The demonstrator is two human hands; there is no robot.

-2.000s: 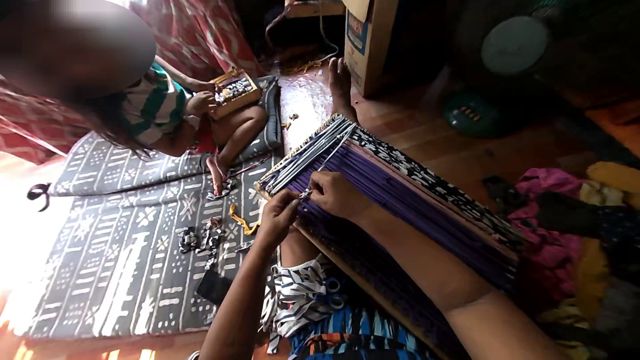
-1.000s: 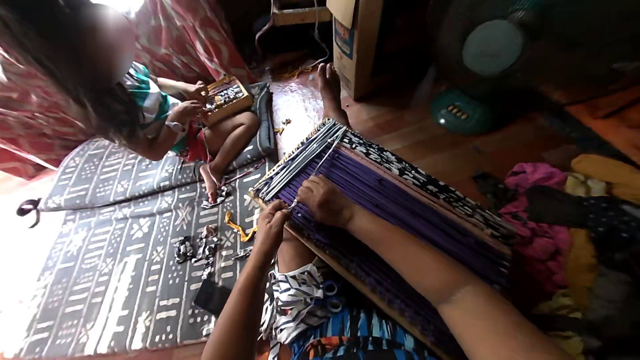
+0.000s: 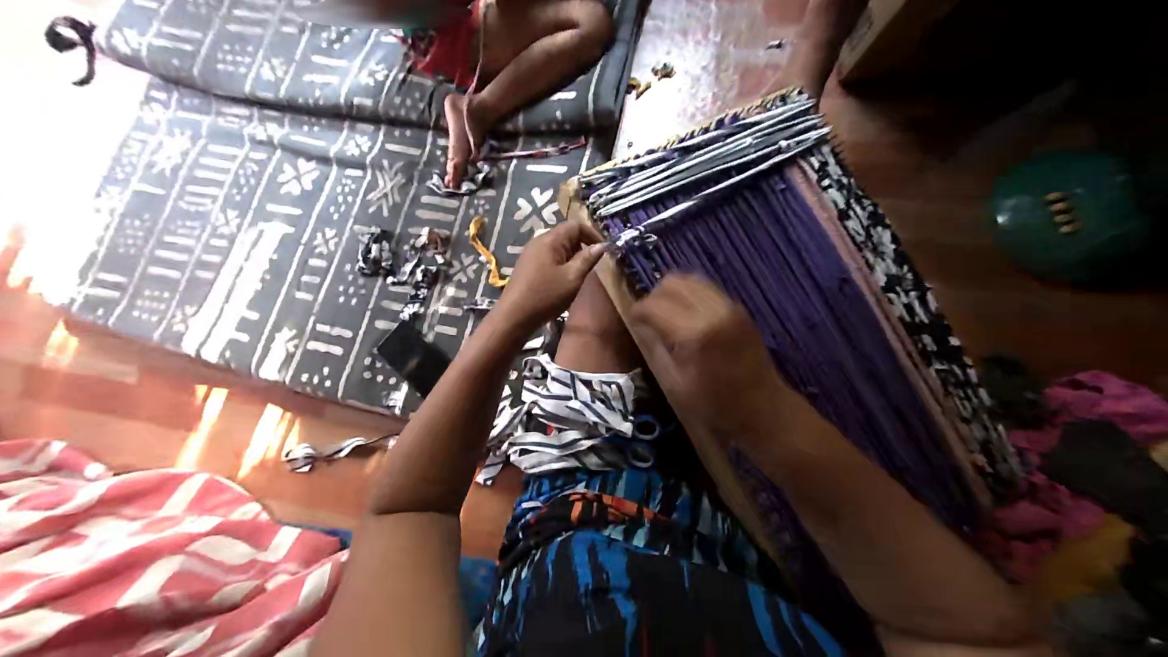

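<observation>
A wooden frame loom lies slantwise across my lap, strung with purple fabric strips. White and grey strips cross its far end. My left hand is at the loom's left edge, thumb and forefinger pinched at the end of a white-and-dark fabric strip. Over the near left edge my right hand is blurred, with its fingers curled; whether it holds anything cannot be told. On my lap lie a bundle of striped fabric strips and blue-handled scissors, partly hidden.
A patterned grey mat at left holds fabric scraps, a yellow strip and a dark flat object. Another person's leg rests there. Red-and-white cloth lies lower left, a green fan base right, coloured cloths lower right.
The view has swung down and left. My right hand has moved off the purple strips toward the loom's near left edge. My left hand stays at that edge.
</observation>
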